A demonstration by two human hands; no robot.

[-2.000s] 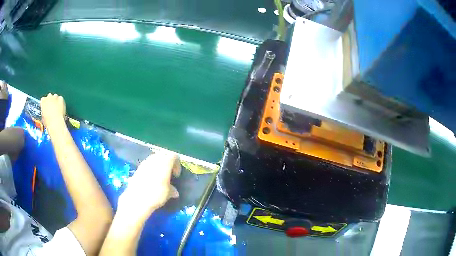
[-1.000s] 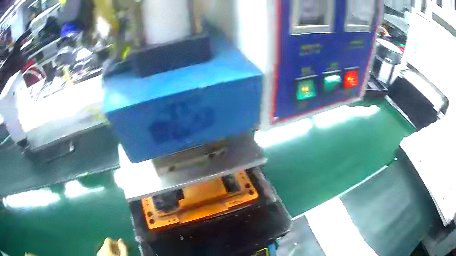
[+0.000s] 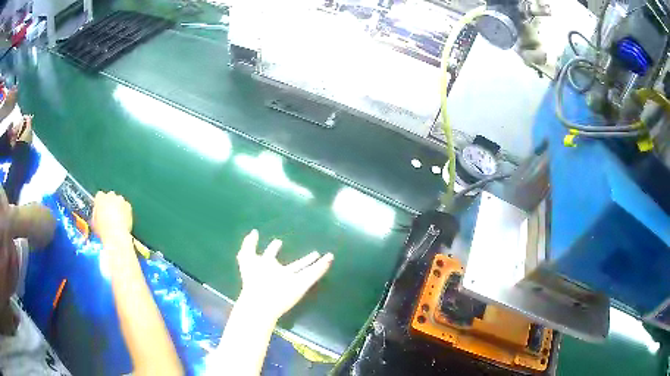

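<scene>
My left hand [image 3: 283,283] reaches in from the bottom, over the shiny green line surface [image 3: 198,198]. It is empty, its fingers spread, left of the press. My right hand is out of the picture. The orange press fixture [image 3: 430,312] sits on its black base [image 3: 393,330] at lower right, with dark recesses. The silver press plate [image 3: 496,246] is above it and hides part of it. The blue press body [image 3: 610,235] stands at the right.
Another worker's bare arm [image 3: 136,294] reaches over blue film [image 3: 173,301] at left, its hand closed. More hands show at the far left edge. A yellow-green hose [image 3: 444,95], a round gauge [image 3: 477,160] and a black slotted tray [image 3: 117,37] lie beyond.
The view has swung back left from the press and its control box. My left hand, cut off at the lower edge a second ago, shows fully and is spread over the green surface.
</scene>
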